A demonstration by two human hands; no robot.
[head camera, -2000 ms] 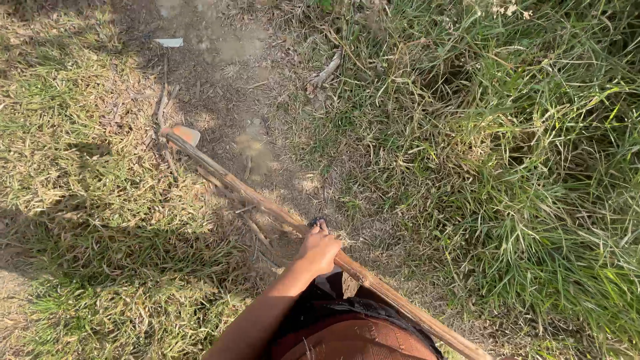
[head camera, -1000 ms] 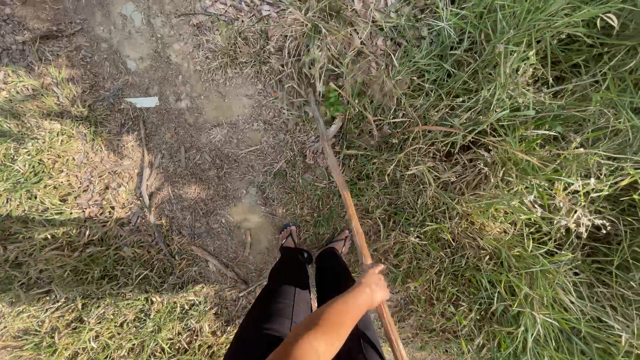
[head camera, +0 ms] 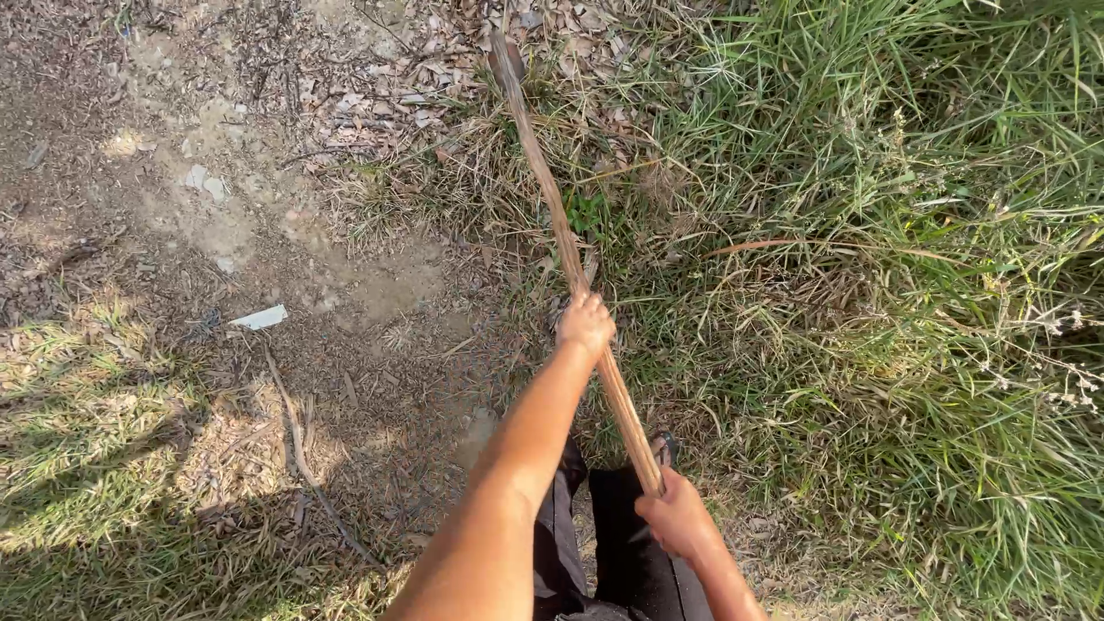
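A long, slightly bent wooden handle point(head camera: 552, 194) runs from the top centre down towards my body. Around its middle my left hand point(head camera: 586, 326) is closed, with that arm reaching up from the bottom of the view. My right hand point(head camera: 677, 513) grips the handle's near end, in front of my dark trousers. At the far end, a dark brown rounded piece point(head camera: 507, 65) shows beside the handle, over dry leaves; what it is exactly, I cannot tell.
Tall green grass point(head camera: 949, 388) fills the right side. Bare trodden soil point(head camera: 379, 285) lies at the left, with a pale flat scrap point(head camera: 260, 317) and a thin dry stick point(head camera: 302, 448) on it. Dry leaves point(head camera: 371, 112) litter the top. A sandalled foot point(head camera: 664, 447) shows near my right hand.
The wooden handle has swung from pointing up-left to pointing nearly straight ahead. Both hands now show on it, where a second ago only one was seen. The view has shifted.
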